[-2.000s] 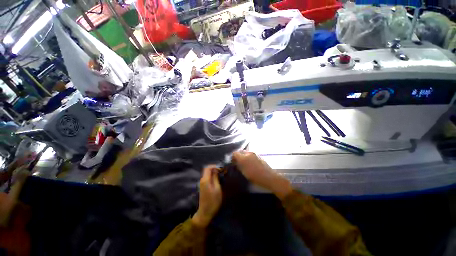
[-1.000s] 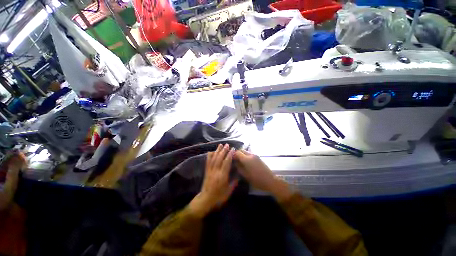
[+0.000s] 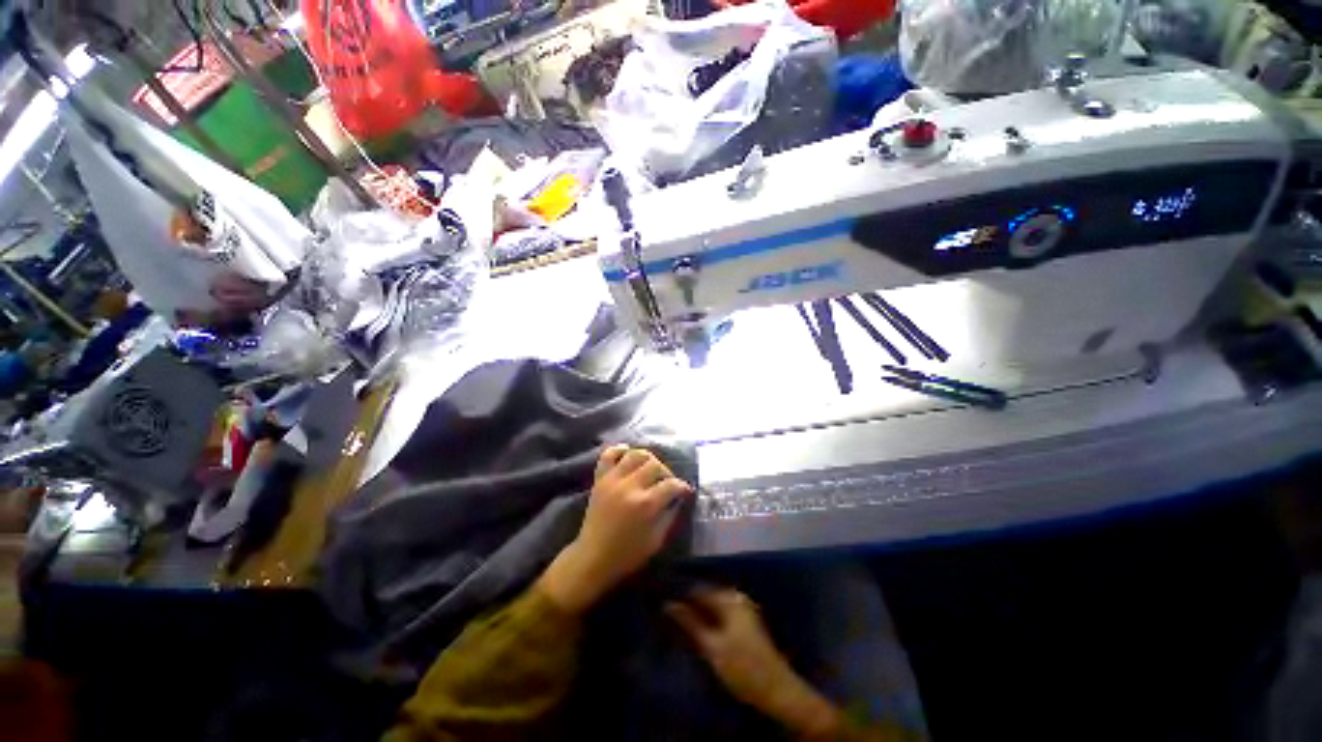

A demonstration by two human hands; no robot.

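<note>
A dark grey garment piece [image 3: 479,500] lies in folds left of the needle and hangs over the table's front edge. Its far end reaches the presser foot and needle [image 3: 664,336] of the white JACK sewing machine [image 3: 928,218]. My left hand [image 3: 634,510] grips the cloth near the table edge, fingers curled. My right hand [image 3: 729,638] is below the edge at the dark hanging cloth, dim and blurred; whether it holds cloth cannot be told. Slim dark snips or tweezers [image 3: 945,386] lie on the bed right of the needle.
Several dark narrow strips [image 3: 826,345] lie behind the snips. Plastic bags and scraps [image 3: 421,261] pile up at the back left. A grey machine part with a fan grille [image 3: 145,416] stands at the left. A white plastic bag [image 3: 711,87] stands behind the machine head.
My right hand has moved from the cloth beside my left hand down below the table edge. My left hand stays on the cloth. The view has shifted, so the machine sits further left and higher.
</note>
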